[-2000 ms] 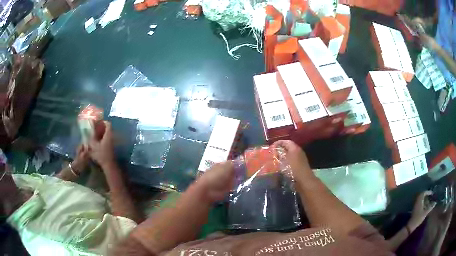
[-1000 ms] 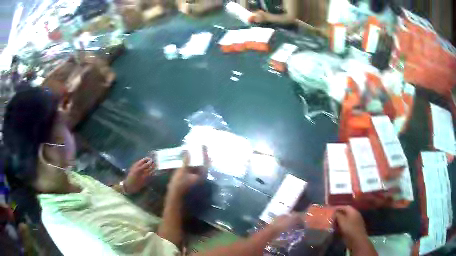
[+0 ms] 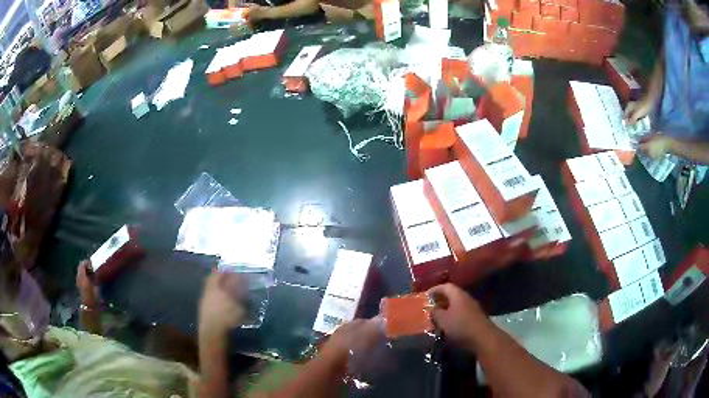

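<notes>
A product box (image 3: 408,315) is held upright at the lower middle, its orange end facing me, with shiny clear film around and below it. My left hand (image 3: 359,336), somewhat blurred, grips its left side and the film. My right hand (image 3: 457,311) pinches its right edge. The box's lower part is hard to make out through the film and glare. A white-sided box (image 3: 344,291) lies on the table just left of it. Several boxes (image 3: 460,210) lie white side up beyond my right hand.
Flat clear bags (image 3: 544,334) lie by my right forearm. A row of boxes (image 3: 618,221) lies at right. The left neighbour's hand (image 3: 221,303) is over another bag pile (image 3: 229,233). A white cord bundle (image 3: 354,74) lies at the far side.
The view swung left, then back right. The orange-ended box stays between my hands. The left neighbour's box is now held at far left, with the other hand at the bag pile.
</notes>
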